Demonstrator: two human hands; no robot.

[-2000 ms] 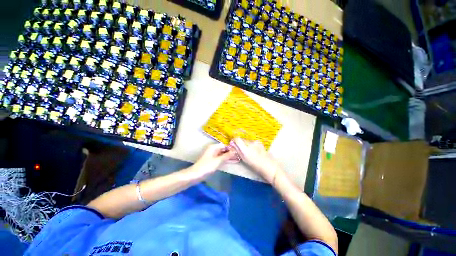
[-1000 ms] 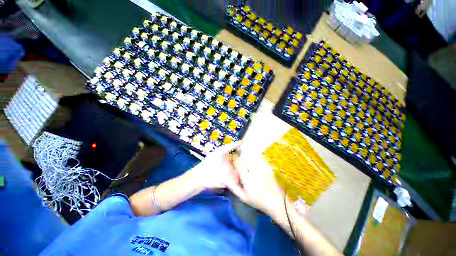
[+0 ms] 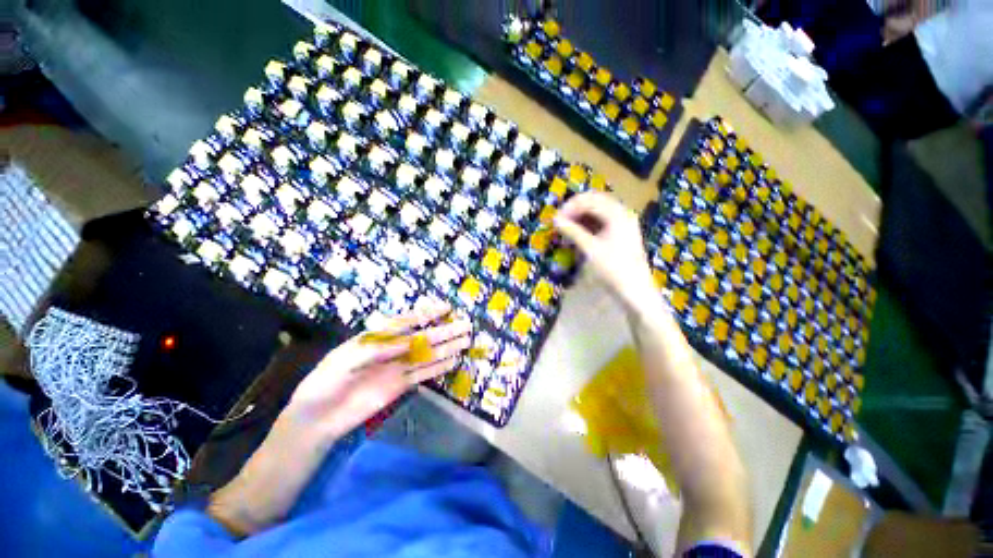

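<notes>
The main tray of circuit boards (image 3: 359,164) lies in front of me. Most of its boards have pale tops; those at its right end have amber tape. My left hand (image 3: 376,371) is flat over the tray's near edge, palm up, with small amber tape pieces (image 3: 420,349) on its fingers. My right hand (image 3: 610,245) is over the tray's right end, thumb and forefinger bent together at the taped boards. Whether a piece is between its fingertips cannot be told. The amber tape sheet (image 3: 612,403) lies on the tan board, partly hidden by my right forearm.
A tray of taped boards (image 3: 762,273) lies at the right, with a smaller group (image 3: 599,87) beyond. White plastic parts (image 3: 779,74) are piled at the far side. White cables (image 3: 93,398) lie at the left. A clear bag (image 3: 822,512) is at the lower right. Part of a person shows top right.
My hands were together near the tray's near right corner and have parted. The right went forward onto the taped boards; the left moved left, turned palm up. The view has shifted.
</notes>
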